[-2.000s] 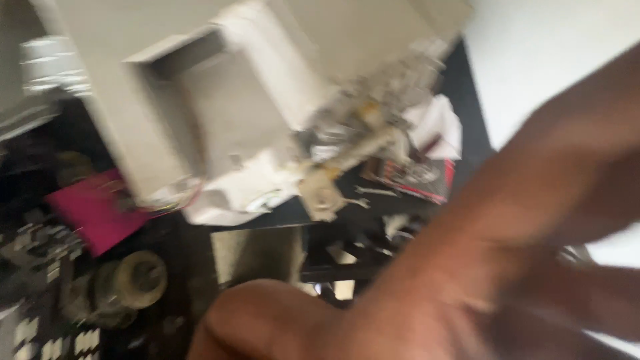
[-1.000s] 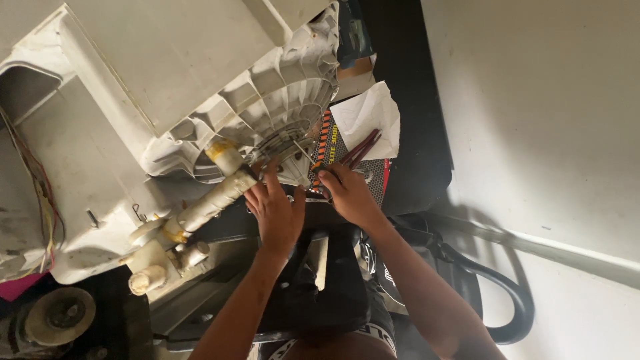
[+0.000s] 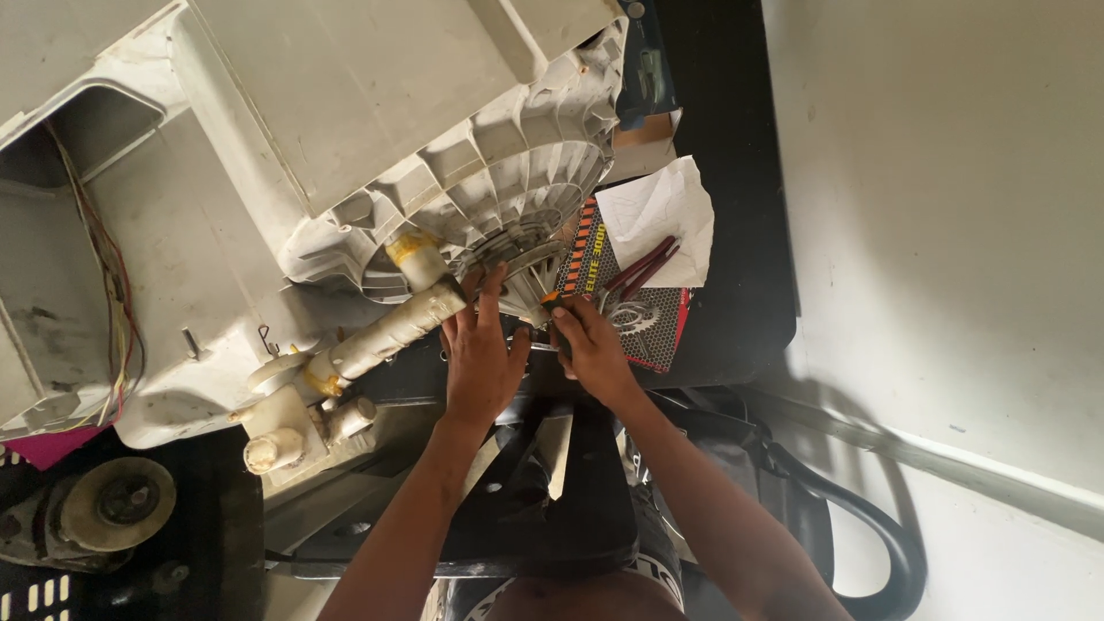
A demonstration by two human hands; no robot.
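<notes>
A large ribbed, off-white plastic tub [image 3: 500, 172], looking like a washing machine's, lies tilted over a black table. My left hand [image 3: 480, 358] rests with spread fingers at the tub's hub, beside a white pipe fitting [image 3: 392, 332] with yellowed glue. My right hand [image 3: 593, 345] grips the orange and black handle of a tool [image 3: 550, 299], likely a screwdriver, whose thin shaft points up into the ribs. Right of it, pliers with dark red handles [image 3: 642, 269] lie across white paper [image 3: 668, 216] and a printed box [image 3: 638, 341].
Loose wires [image 3: 112, 285] hang inside the housing at the left. A motor with a pulley [image 3: 121, 504] sits at the lower left. A black chair [image 3: 897, 535] stands at the lower right, by a pale wall [image 3: 931, 216]. The black table's edge [image 3: 780, 285] runs along the right.
The near hand that filled the lower right two seconds ago has gone to the hub, where both hands were one second ago. The view has shifted greatly since the oldest frame.
</notes>
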